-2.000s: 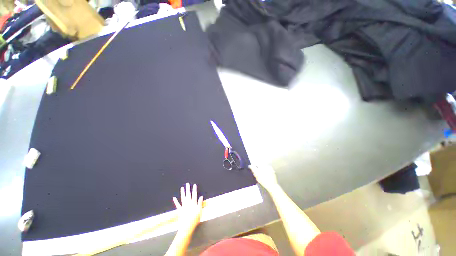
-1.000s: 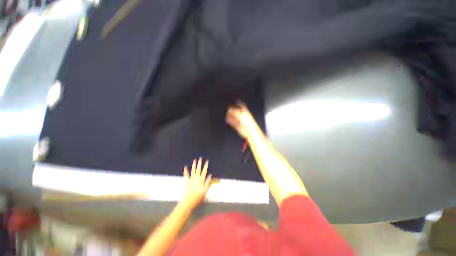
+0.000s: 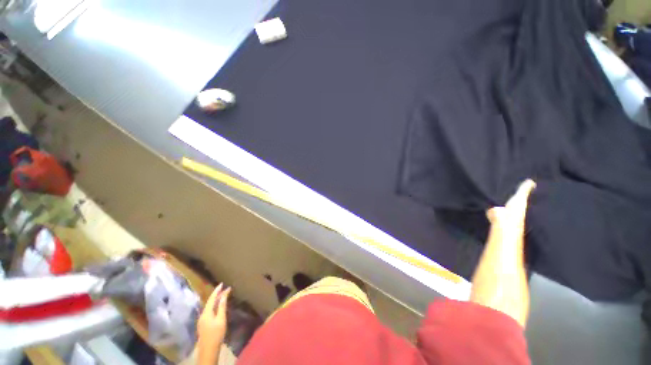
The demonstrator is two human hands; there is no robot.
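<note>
Dark fabric (image 3: 335, 93) lies flat on the table, with a loose, folded part (image 3: 471, 142) over its right side. My right hand (image 3: 510, 208) is at the lower edge of the loose fabric, where folds meet; its fingers are partly hidden, so its grip is unclear. My left hand (image 3: 213, 322) is off the table at the lower left, empty, fingers apart. A white paper strip (image 3: 235, 165) runs along the fabric's near edge. A yellow ruler (image 3: 239, 187) lies slanted beside and partly over the strip. The shears are not visible.
Two pale weights, one block-like (image 3: 270, 31) and one rounder (image 3: 215, 100), sit by the fabric's left edge. The grey table (image 3: 153, 53) ends in a long near edge. Below are a crinkled plastic bag (image 3: 171, 306) and a red-orange item (image 3: 41, 171).
The view has swung left. The loose fabric has come over the flat layer, covering where the shears lay. My left hand has left the ruler and strip; my right hand is at the loose fabric.
</note>
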